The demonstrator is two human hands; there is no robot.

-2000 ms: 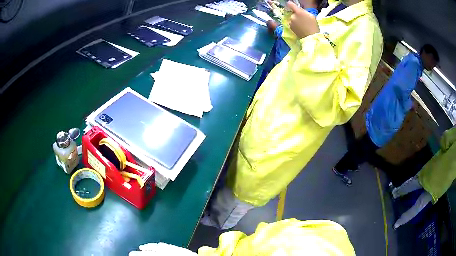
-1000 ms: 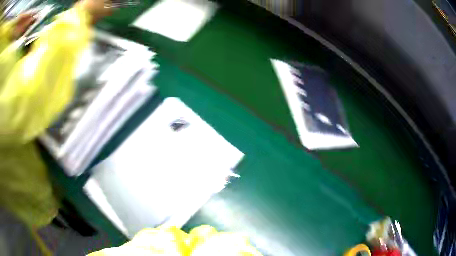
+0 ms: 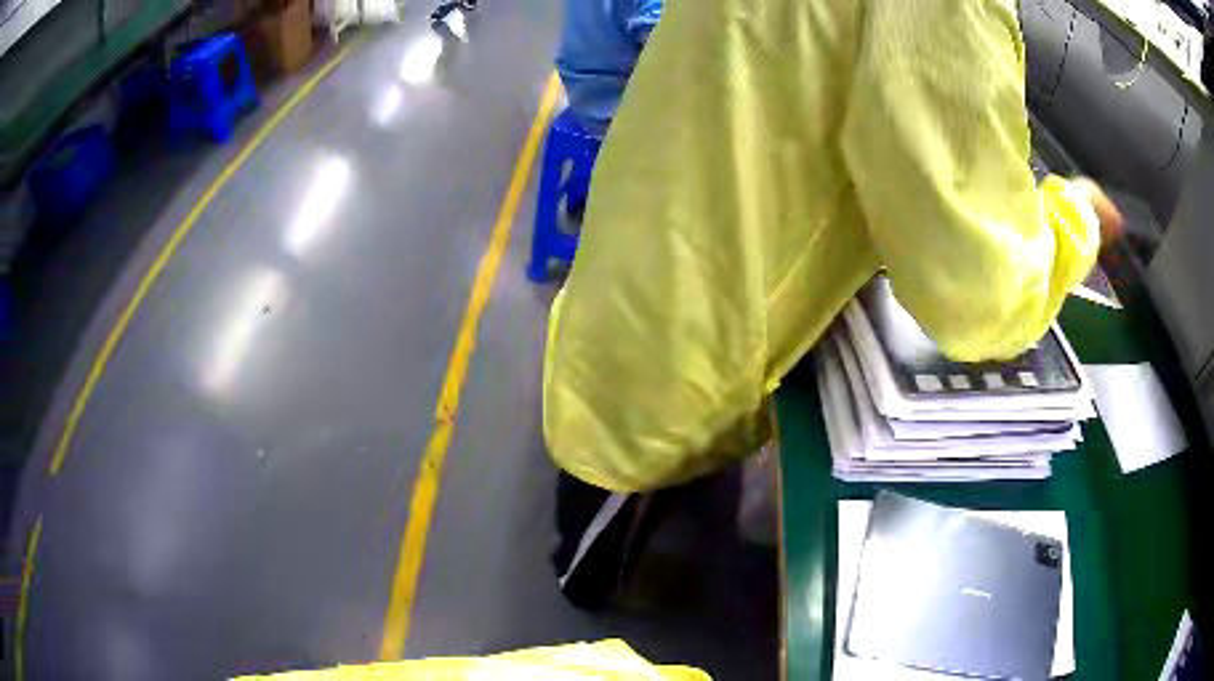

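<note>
A grey-blue metallic tablet back cover [image 3: 953, 592] lies on white separator sheets [image 3: 849, 539] on the green bench at the lower right, its dark camera block at the upper right corner. Behind it stands a stack of housings [image 3: 952, 446] interleaved with white sheets; the top one shows a dark inner side with several pale squares. A yellow sleeve of mine [image 3: 493, 665] crosses the bottom edge. Neither of my hands is in the picture.
A person in a yellow smock [image 3: 746, 253] stands close ahead, one arm over the stack. A white sheet [image 3: 1138, 415] lies at the right. Blue stools [image 3: 213, 87] and a grey floor with yellow lines [image 3: 459, 359] are to the left.
The view has swung from the tape dispenser side of the bench, past the stack, to the floor and the person in yellow. My gloved hand, seen two seconds ago, is out of view.
</note>
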